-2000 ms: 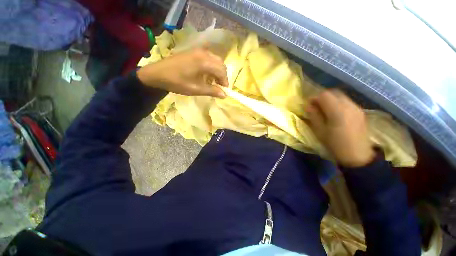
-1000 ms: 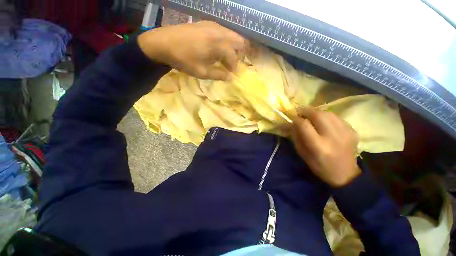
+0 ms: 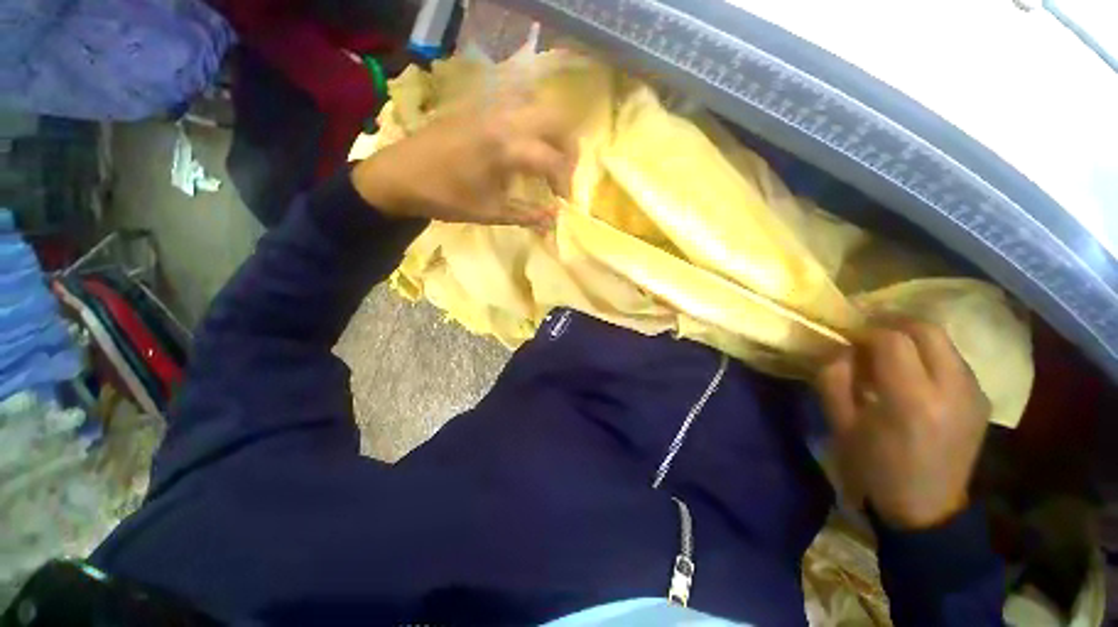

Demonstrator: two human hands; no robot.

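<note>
A yellow fabric garment piece (image 3: 711, 227) lies in folds between my hands, above my lap and below the table edge. My left hand (image 3: 490, 159) is at its upper left, blurred, with the fingertips pinching the end of a narrow folded edge. My right hand (image 3: 907, 410) is at the right, also blurred, with the fingers closed on the other end of that edge. The edge (image 3: 699, 282) runs fairly straight between the two hands. More crumpled yellow fabric (image 3: 478, 270) hangs below my left hand. My fingertips are partly hidden by fabric and blur.
A white table with a grey measuring tape (image 3: 785, 129) along its front edge curves across the upper right. Purple-blue fabric (image 3: 110, 55) is at the upper left. Blue and whitish fabric piles (image 3: 37, 319) stand at the left. More yellow fabric (image 3: 846, 576) lies low at the right.
My right hand has moved right and down, away from my left hand, and the folded edge between them is stretched longer. My left hand has moved slightly down and left.
</note>
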